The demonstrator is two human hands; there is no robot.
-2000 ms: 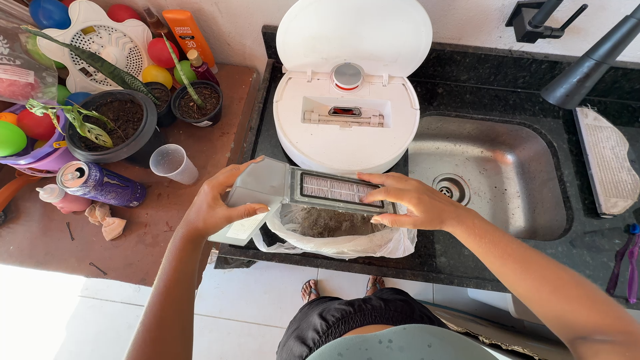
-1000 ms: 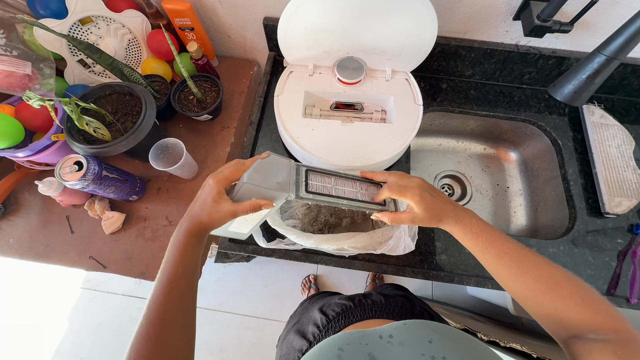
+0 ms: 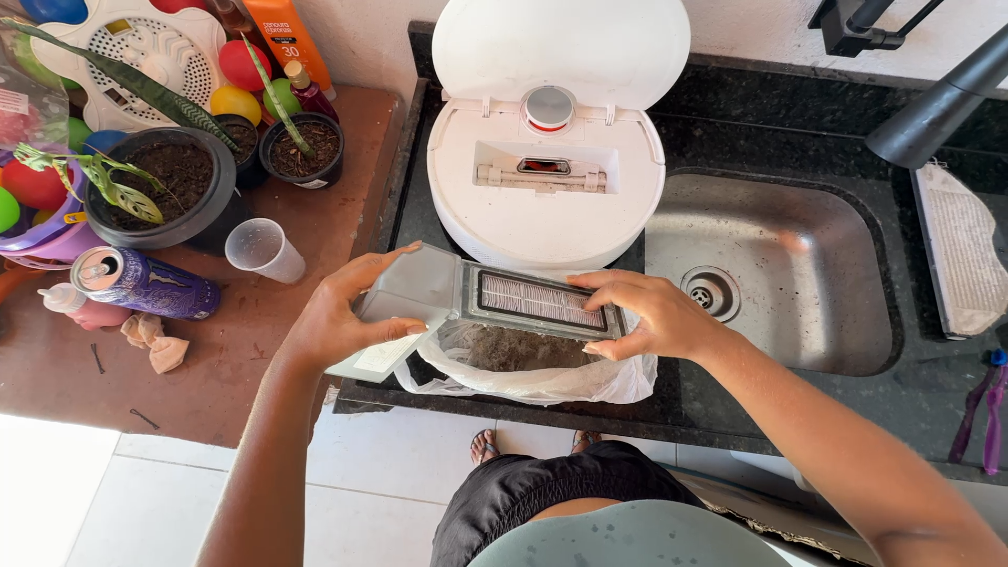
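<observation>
My left hand (image 3: 342, 311) grips the grey translucent plastic end of a robot vacuum's dustbin (image 3: 417, 285). At the other end my right hand (image 3: 650, 315) holds the frame of its pleated filter (image 3: 543, 299), fingertips resting on the filter's edge. The bin is tilted over a white plastic bag (image 3: 520, 387) that holds grey-brown dust and lint (image 3: 516, 348). Behind it sits a white robot vacuum (image 3: 543, 224) with its lid (image 3: 561, 47) raised and its bin compartment exposed.
A steel sink (image 3: 780, 260) lies right of the vacuum, under a black faucet (image 3: 937, 102). Purple-handled toothbrushes (image 3: 994, 409) lie far right. On the brown table (image 3: 260, 378) at left stand potted plants (image 3: 169, 181), a plastic cup (image 3: 265, 250) and a drink can (image 3: 146, 283).
</observation>
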